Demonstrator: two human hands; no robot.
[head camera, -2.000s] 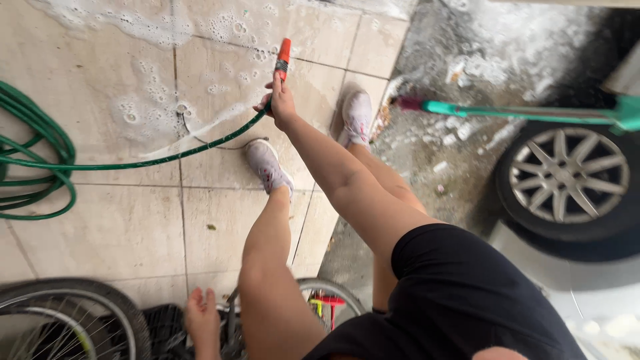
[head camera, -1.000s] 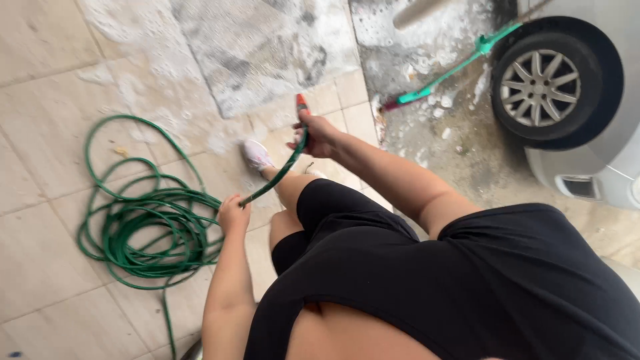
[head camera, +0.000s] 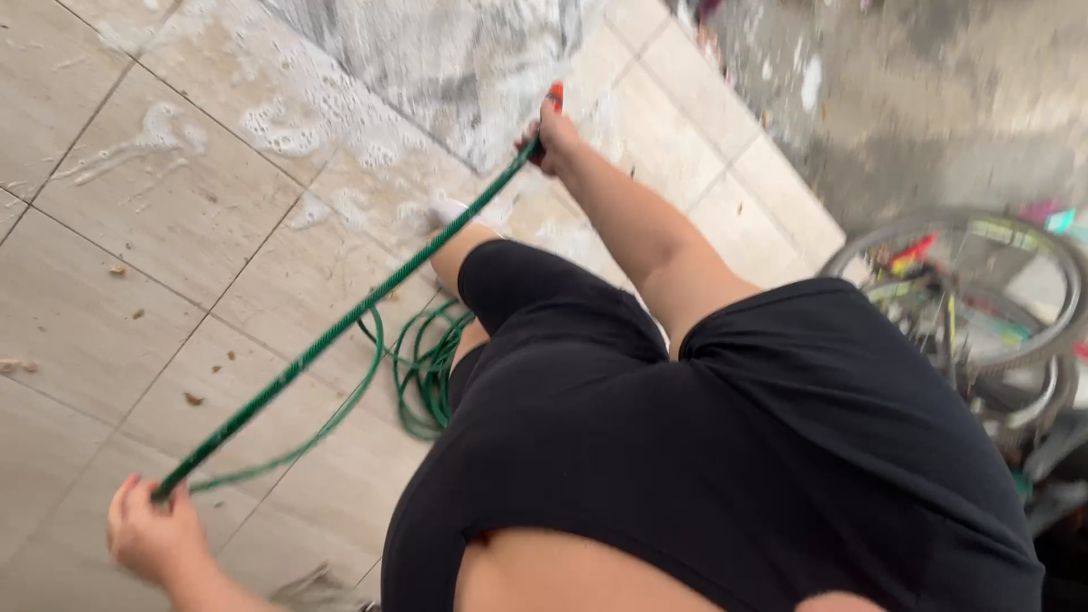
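Note:
A green garden hose (head camera: 336, 331) runs taut and slanting across the view between my two hands. My right hand (head camera: 552, 140), at the upper middle, is closed round the hose end just below its orange nozzle (head camera: 555, 92). At the lower left my left hand (head camera: 157, 527) grips the hose farther back. From there a slack length loops back toward loose green coils (head camera: 421, 365) on the tiles, partly hidden by my leg. Beyond my right hand lies a wet, foamy grey mat or cloth (head camera: 425, 59).
Soap suds (head camera: 285, 127) and dry leaves (head camera: 194, 398) dot the tiled floor (head camera: 102, 331). The tile edge meets rough concrete (head camera: 935, 110) at the upper right. A bicycle wheel (head camera: 1075, 280) and other bicycle parts stand at the right.
Two seconds ago my left hand was off the hose; one second ago it held it near the coils. My hands are now farther apart, with the hose stretched between them. The view has turned considerably.

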